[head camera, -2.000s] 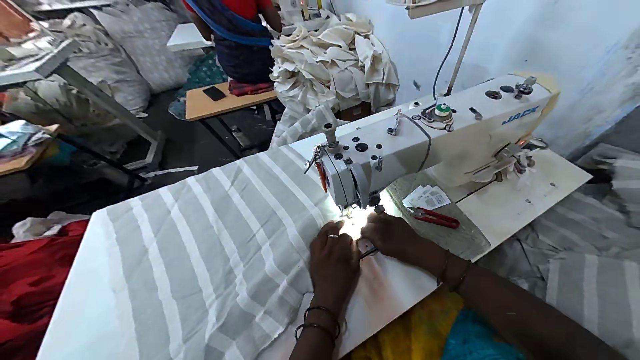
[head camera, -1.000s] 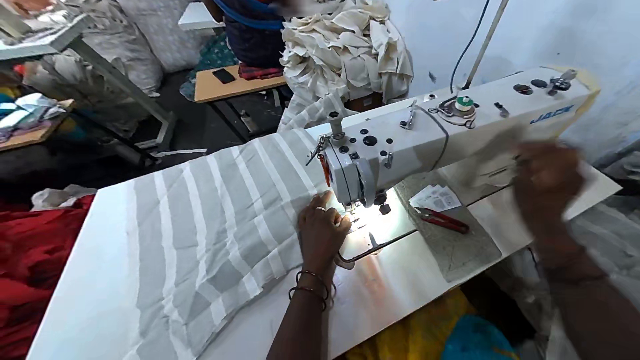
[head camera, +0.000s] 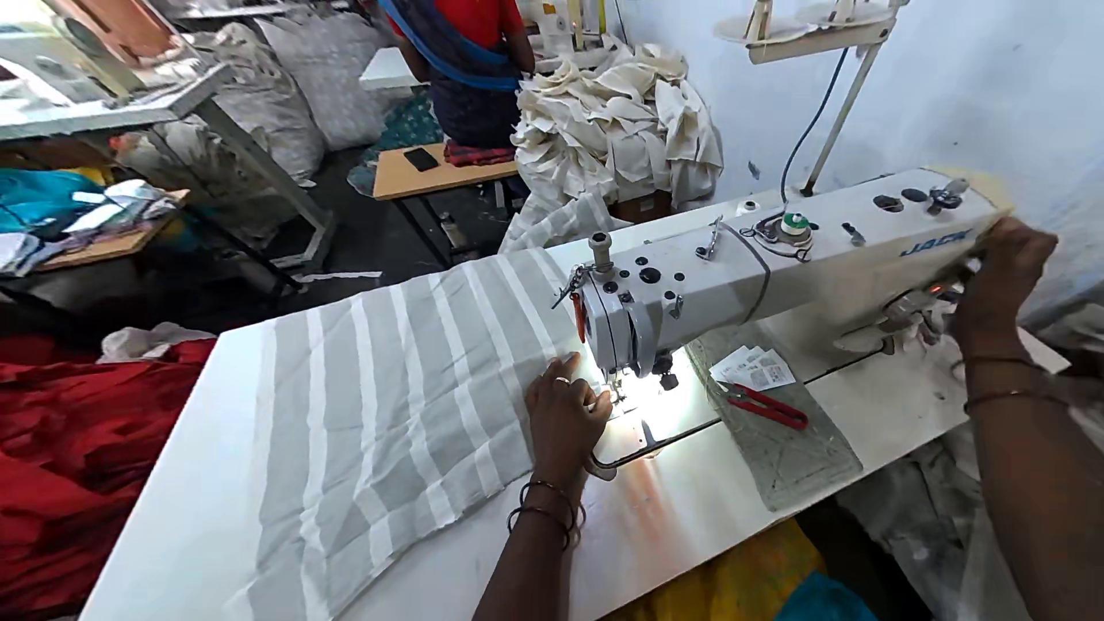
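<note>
A white Jack industrial sewing machine (head camera: 793, 259) stands on a white table, its lamp lighting the needle area. Grey fabric with white stripes (head camera: 405, 405) lies flat to the left of the needle. My left hand (head camera: 565, 414), with a ring and bangles, rests on the fabric's right edge beside the presser foot; the fingertips are close to the needle. My right hand (head camera: 1009, 267) is at the far right end of the machine head, over the handwheel area, fingers curled; the part it touches is hidden. Red-handled thread snips (head camera: 768, 405) and printed paper labels (head camera: 753, 368) lie on a grey mat (head camera: 793, 457).
Red cloth (head camera: 78, 457) hangs left of the table. Behind it stand a wooden bench (head camera: 444, 177) with a phone (head camera: 421, 159), a heap of cream cloth (head camera: 617, 129) and a person (head camera: 474, 69) facing away. A thread stand (head camera: 841, 121) rises behind the machine.
My right hand has moved from beside the needle to the right end of the machine head. My left hand stays on the fabric near the presser foot.
</note>
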